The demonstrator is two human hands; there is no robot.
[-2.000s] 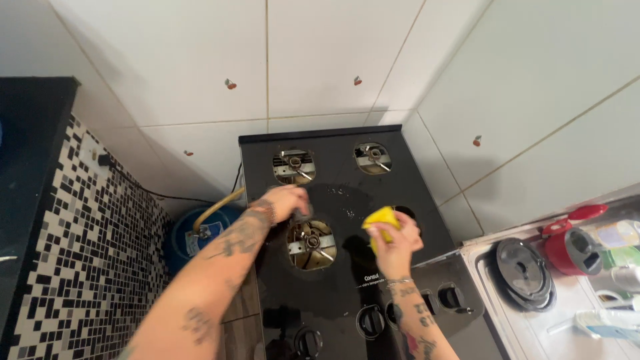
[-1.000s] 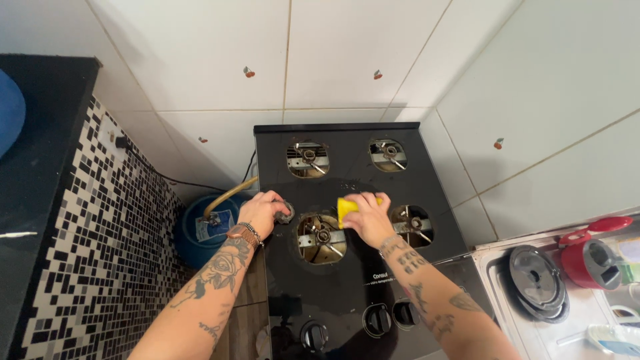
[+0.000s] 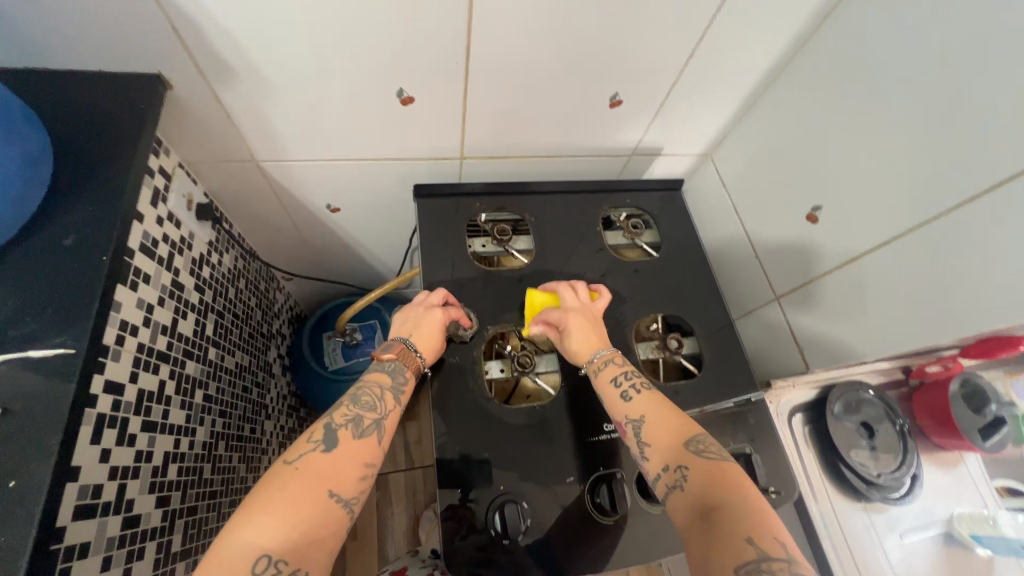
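Observation:
A black glass-topped gas stove [image 3: 560, 280] has its burner openings uncovered, with metal supports and burner parts showing inside. At the stove's left edge, beside the front-left burner opening [image 3: 522, 365], my left hand [image 3: 424, 324] holds a grey scouring pad [image 3: 463, 326] against the glass. My right hand [image 3: 572, 320] grips a yellow sponge [image 3: 540, 304] just behind and to the right of that same opening. Its underside is hidden. Black knobs [image 3: 509, 518] sit along the stove's front.
A blue gas cylinder [image 3: 308, 352] with a yellowish hose [image 3: 376, 299] stands left of the stove, next to a mosaic-tiled counter side [image 3: 184, 384]. To the right, a metal sink [image 3: 832, 520] holds black lids or pans [image 3: 870, 436]; a red pot [image 3: 952, 412] is beyond them.
Two seconds ago my left hand was behind the front-left burner opening; now it is at the stove's left edge. My right hand has moved left with the yellow sponge, away from the front-right opening.

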